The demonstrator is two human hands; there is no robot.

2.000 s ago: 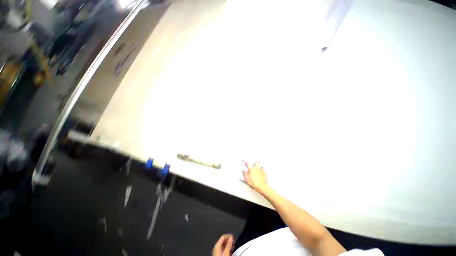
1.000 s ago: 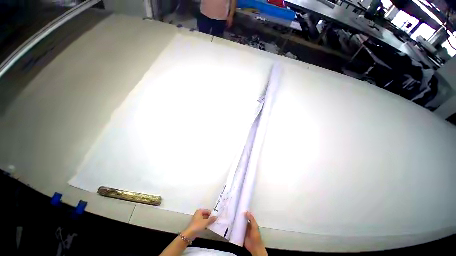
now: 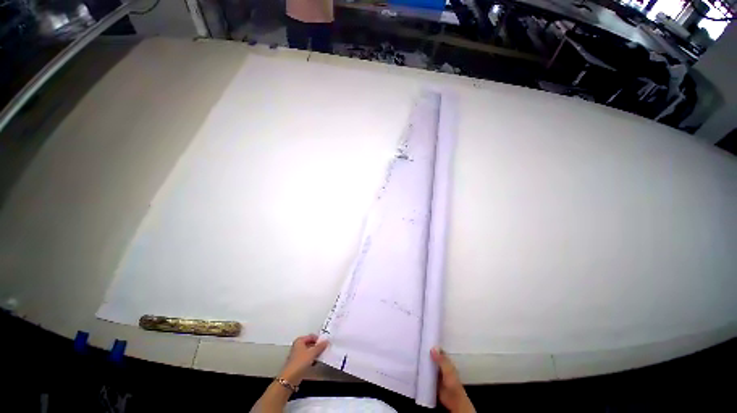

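Observation:
A lilac-white marker paper [image 3: 388, 274] with small dark marks lies partly unrolled on the off-white underlay paper [image 3: 267, 177]. Its rolled edge [image 3: 436, 242] runs away from me across the table. My left hand [image 3: 305, 352] is closed on the near left corner of the sheet, with a bracelet at the wrist. My right hand [image 3: 446, 379] is at the near end of the roll, on its right side, and holds it; some fingers are hidden behind the roll.
A patterned gold-olive rod [image 3: 191, 326] lies near the table's front edge at the left. Two blue clamps [image 3: 118, 350] sit on that edge. A person [image 3: 310, 24] stands beyond the far edge. Dark material [image 3: 646, 81] is at the far right.
Since one second ago, the marker paper has opened into a wider wedge. My left hand has moved left with its corner, and my right hand and the roll's near end have moved right.

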